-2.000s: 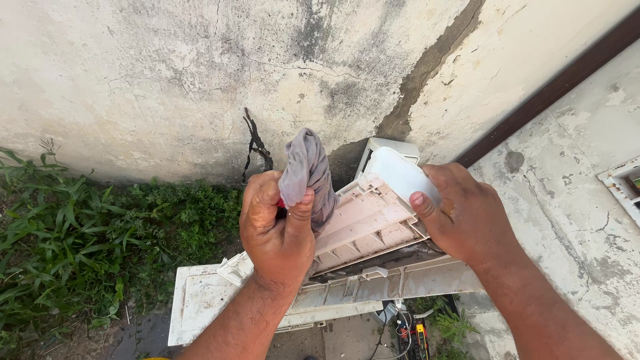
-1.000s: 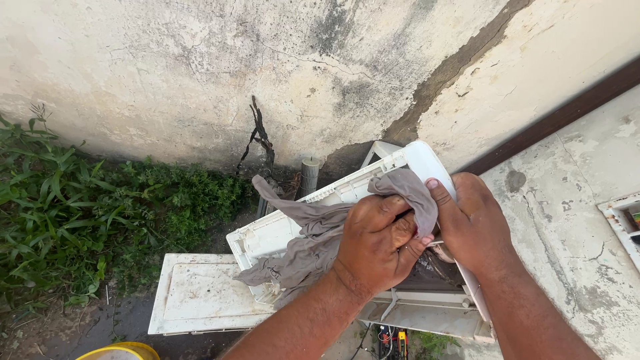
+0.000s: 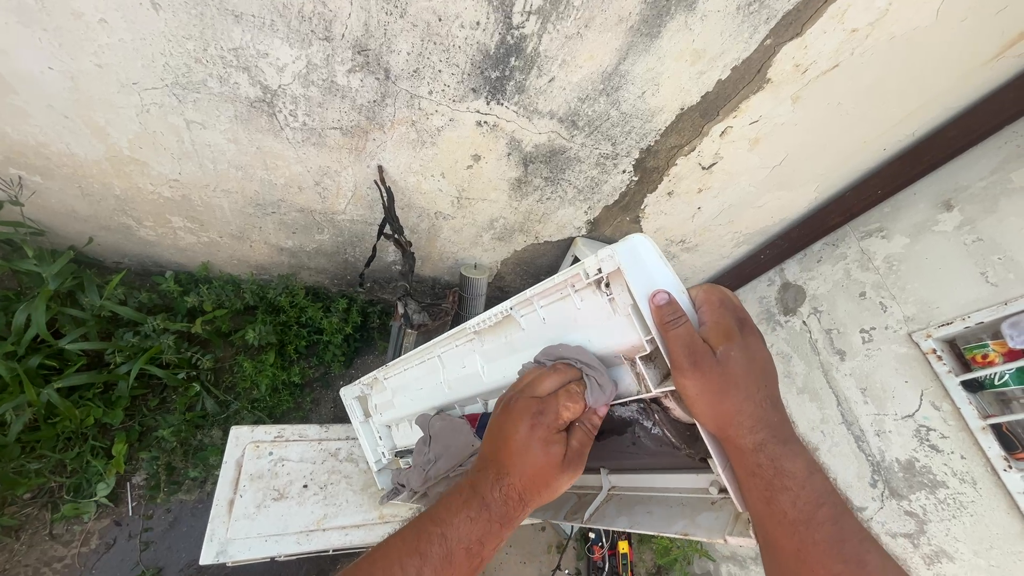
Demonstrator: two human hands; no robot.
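Note:
A white plastic air-conditioner housing frame (image 3: 512, 336) is tilted in front of me, its ribbed inner side showing with some grime. My right hand (image 3: 724, 360) grips its right end, thumb over the smooth white end face. Bunched in my left hand (image 3: 540, 428) is a grey cloth (image 3: 440, 456), pressed against the inside of the frame near its lower edge; the cloth's loose part hangs over the lower left. Beneath the frame lies another white plastic part (image 3: 640, 512) with a dirty channel.
A white panel (image 3: 304, 488) lies at lower left. Behind stand a ribbed cylinder (image 3: 473, 292) and black cables (image 3: 390, 224) by the cracked wall (image 3: 448, 120). Weeds (image 3: 184, 352) grow at left. Tools (image 3: 612, 552) lie below; a white rack (image 3: 968, 376) holds items at right.
My left hand and the cloth have moved away from the frame's right end, down and left onto its inner side. My right hand still holds that end.

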